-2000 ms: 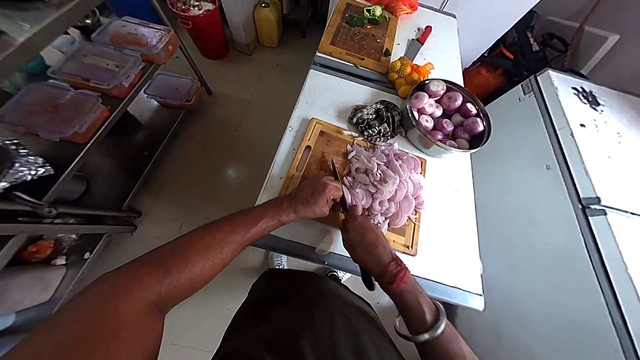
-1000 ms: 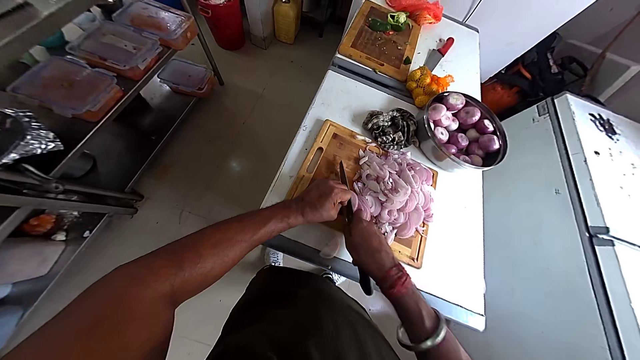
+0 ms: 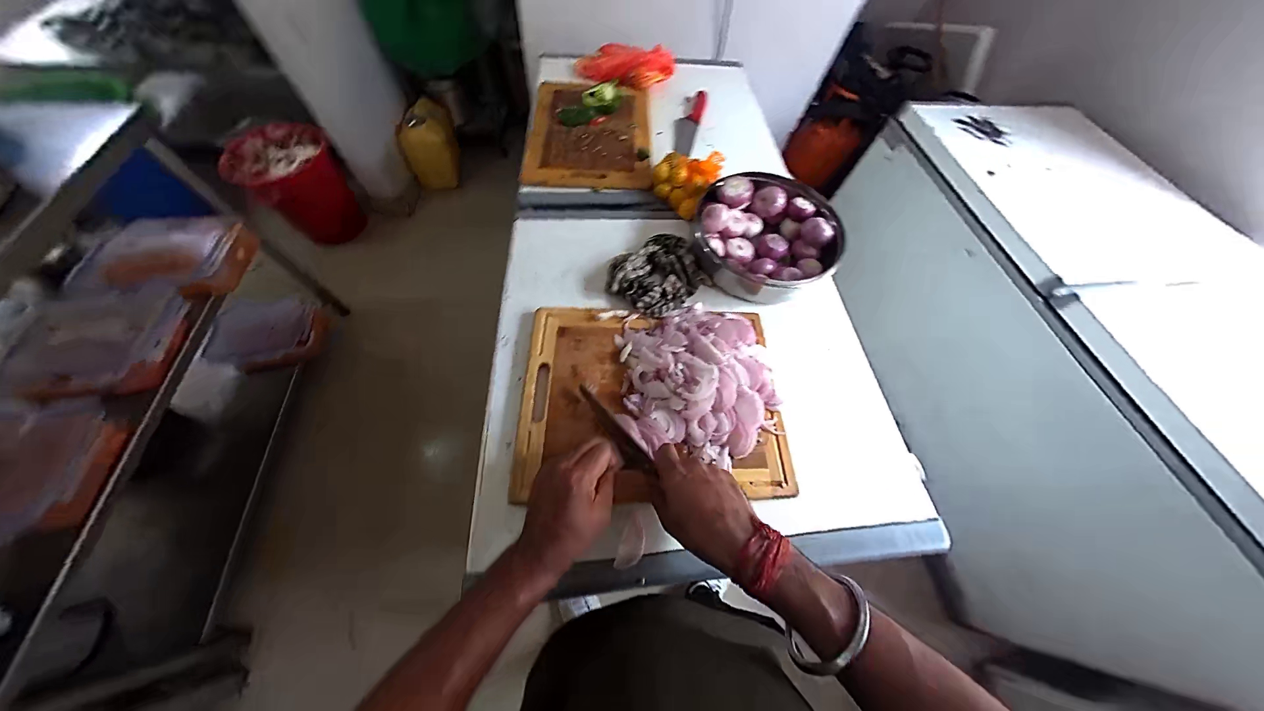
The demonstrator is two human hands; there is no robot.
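Note:
My right hand [image 3: 703, 502], with a red thread and a metal bangle at the wrist, is closed on a kitchen knife [image 3: 614, 425]; its handle is hidden. The blade points up and left over a wooden cutting board [image 3: 538, 449]. My left hand [image 3: 573, 496] is curled beside the blade at the board's near edge; whether it holds a piece of onion cannot be seen. A large heap of sliced onions [image 3: 696, 380] covers the board's right part. One onion slice [image 3: 630, 541] lies on the counter near me. Behind the board are a crumpled patterned cloth [image 3: 654, 275] and a steel bowl [image 3: 765, 288] of peeled onions [image 3: 772, 247].
Beyond stand a second cutting board [image 3: 534, 158] with green vegetable pieces, a red-handled knife [image 3: 694, 114], orange-yellow vegetables [image 3: 681, 180] and a red plastic bag [image 3: 627, 65]. A white chest freezer [image 3: 1096, 188] flanks the counter at right; shelves with lidded containers [image 3: 148, 259] are at left.
The view has turned, so the counter now sits more upright in it. Both hands stay at the near edge of the board, with the knife still between them.

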